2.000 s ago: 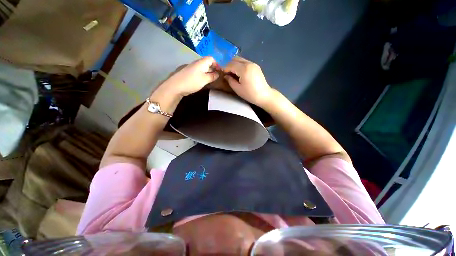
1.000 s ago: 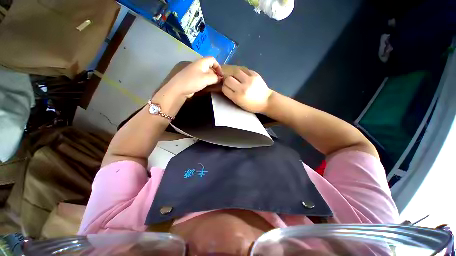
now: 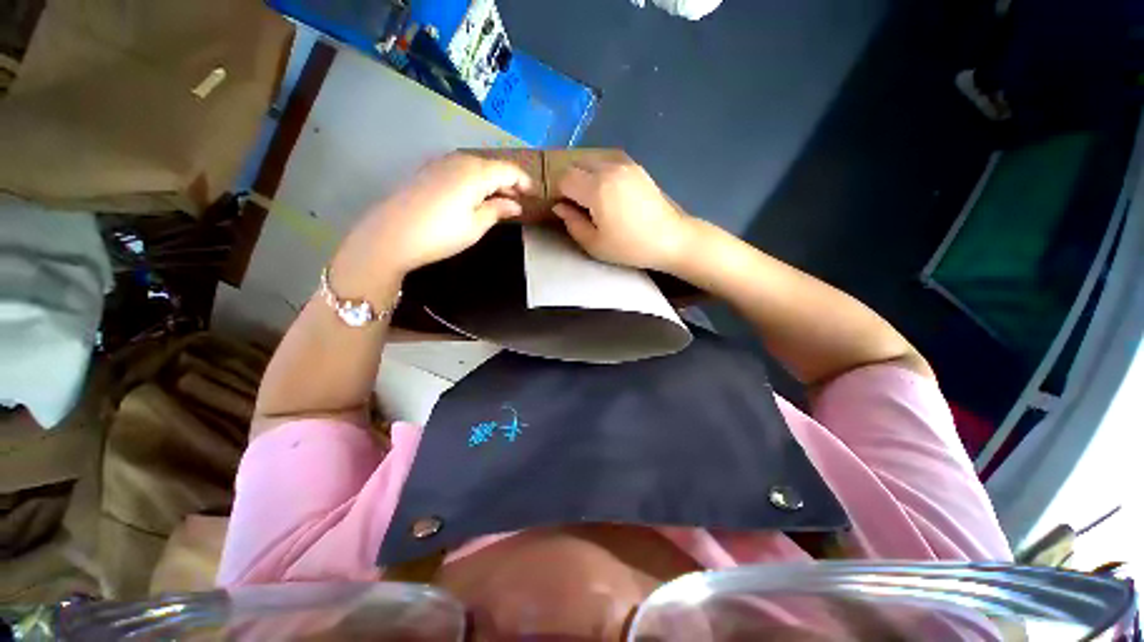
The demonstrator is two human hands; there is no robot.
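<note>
A brown bag body (image 3: 587,157) is held above the lap with its open mouth towards me and a dark inside. A pale grey-white lining sheet (image 3: 590,289) curves out of it towards the apron. A dark vertical seam line shows on the brown far wall between the hands. My left hand (image 3: 458,207) grips the brown wall left of the seam, fingertips on its inner face. My right hand (image 3: 615,213) grips the wall right of the seam, fingers curled over it. The thumbs are partly hidden.
A white worktable (image 3: 358,138) with a yellow line lies at the left. A blue machine (image 3: 540,100) stands beyond it. Brown pieces (image 3: 151,88) and a pale grey-white cloth (image 3: 50,295) are heaped at the left. A green panel in a frame (image 3: 1022,226) is at the right.
The fingertips were together at the far edge and are now apart, with the brown wall and its seam line showing between them. My left hand has moved slightly left.
</note>
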